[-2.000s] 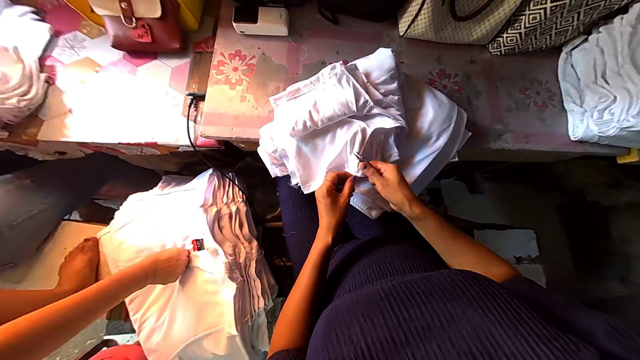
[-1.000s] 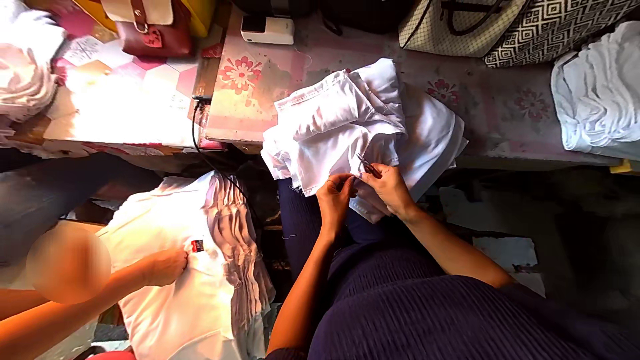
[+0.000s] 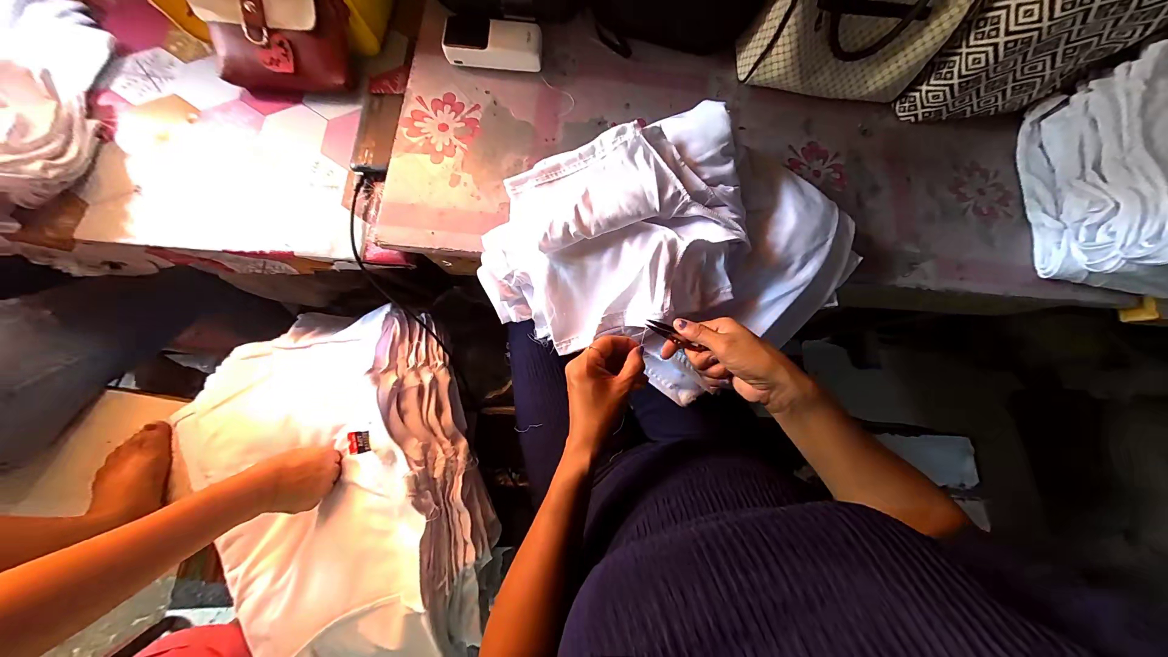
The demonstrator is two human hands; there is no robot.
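White sewn garments (image 3: 630, 210) lie bunched over the table's front edge and hang down toward my lap. My left hand (image 3: 604, 374) pinches the lower hem of the white cloth, where loose threads stick out. Just right of it, my right hand (image 3: 730, 356) holds a small pair of dark thread snips (image 3: 673, 334), whose tips point left over the hem. A fine thread runs close to the fingers of my left hand and the snips. Whether the snips' blades are closed on it cannot be told.
At the left, another person's hand (image 3: 306, 479) rests on a stack of white garments (image 3: 301, 401). A black cable (image 3: 354, 219) hangs off the table (image 3: 438, 205). Behind are a white device (image 3: 493, 46), a red handbag (image 3: 283, 55) and patterned bags (image 3: 849, 55); more white cloth (image 3: 1090, 182) lies at right.
The snips in my right hand have moved from pointing up beside the cloth to pointing left over the hem. My left hand stays at the hem.
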